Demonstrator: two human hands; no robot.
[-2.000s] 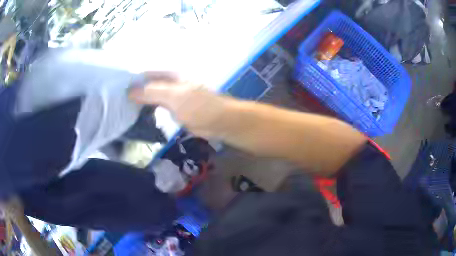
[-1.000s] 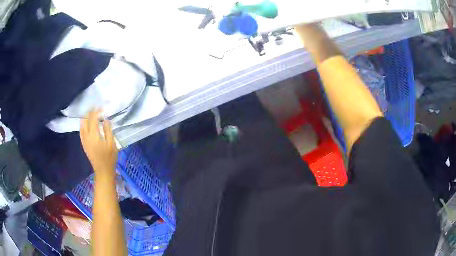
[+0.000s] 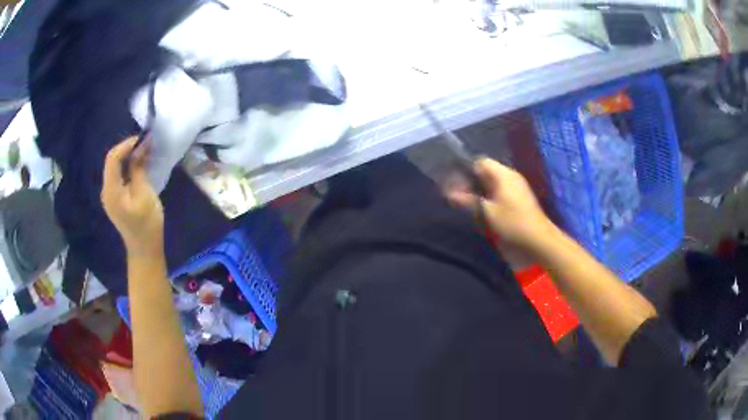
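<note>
A partly sewn garment, dark navy with white areas (image 3: pixel 271 135), lies over the left end of the white table (image 3: pixel 385 49) and hangs off its edge. My left hand (image 3: pixel 131 193) grips a fold of it at the left, with white and dark cloth at the fingertips. My right hand (image 3: pixel 500 197) holds fabric shears (image 3: pixel 449 135) in front of the table edge, their long silvery blades pointing up and left. The handles are mostly hidden in my hand and blurred. The shears are apart from the garment.
A blue crate (image 3: pixel 677 164) with pale scraps and an orange item stands on the floor at the right. Another blue crate (image 3: pixel 250 254) with scraps is below the table at the left. A red perforated object (image 3: pixel 548 303) is beside my right forearm. Dark cloth lies at the far right.
My right hand has come off the table toward me and now holds the shears. My left hand has moved up and left and taken hold of the garment, whose white part is now folded differently.
</note>
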